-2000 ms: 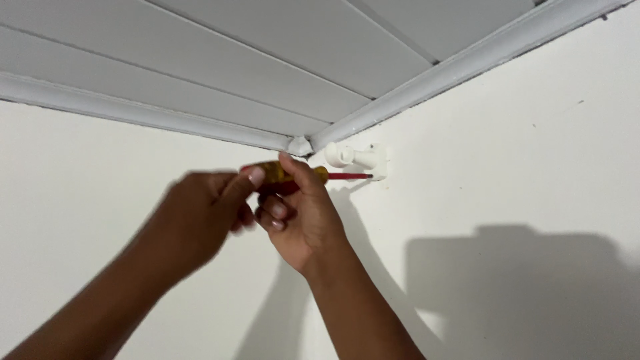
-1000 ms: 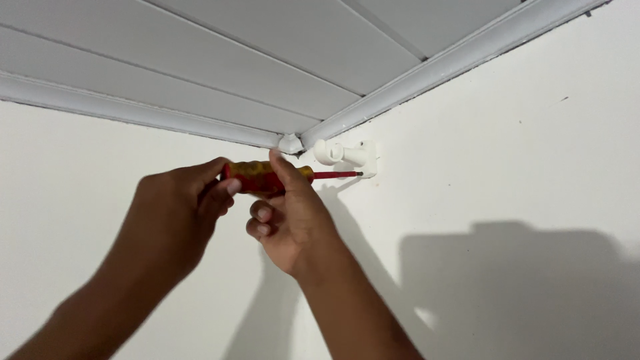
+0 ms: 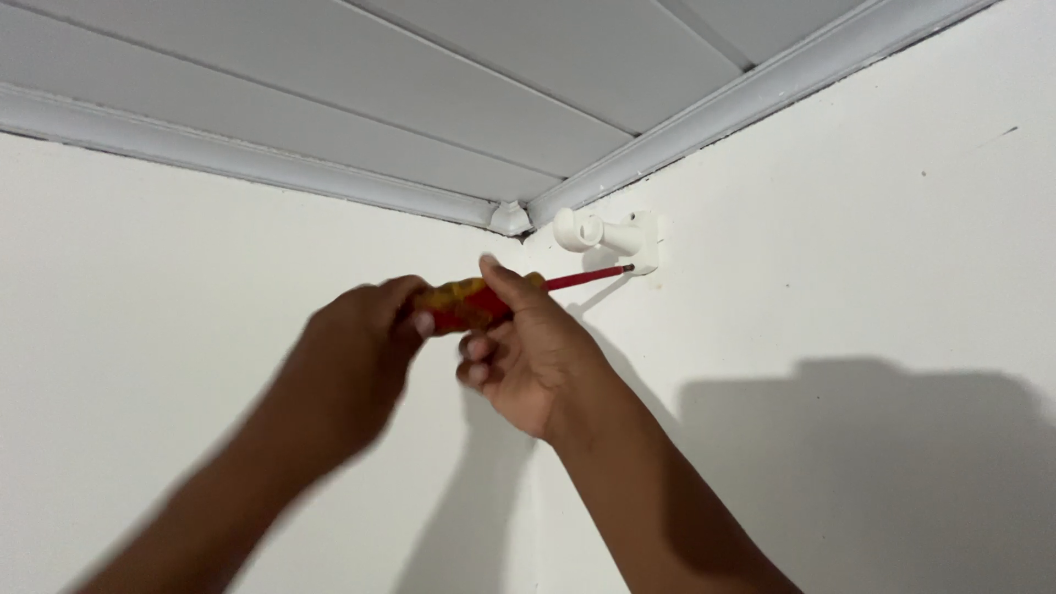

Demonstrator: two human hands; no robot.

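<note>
A screwdriver point(image 3: 470, 307) with a red and yellow handle and a red insulated shaft points right and slightly up. Its tip meets the lower part of the base of a white curtain rod bracket point(image 3: 619, 238), which sits on the right wall close to the corner. My left hand point(image 3: 363, 355) grips the rear end of the handle. Around the front of the handle, near the shaft, is my right hand point(image 3: 536, 346), thumb on top and some fingers curled below. A hole shows near the top of the bracket base. Whatever screw is under the tip is too small to tell.
Grey ceiling panels point(image 3: 396, 91) lie just above, edged by a cornice point(image 3: 247, 165) along both walls. A white corner piece point(image 3: 510, 218) is where the cornices meet. The right wall point(image 3: 866, 272) carries a broad shadow.
My left hand has shifted its grip at the handle's end. The screwdriver tip stays at the lower part of the bracket base, and my right hand stays around the front of the handle.
</note>
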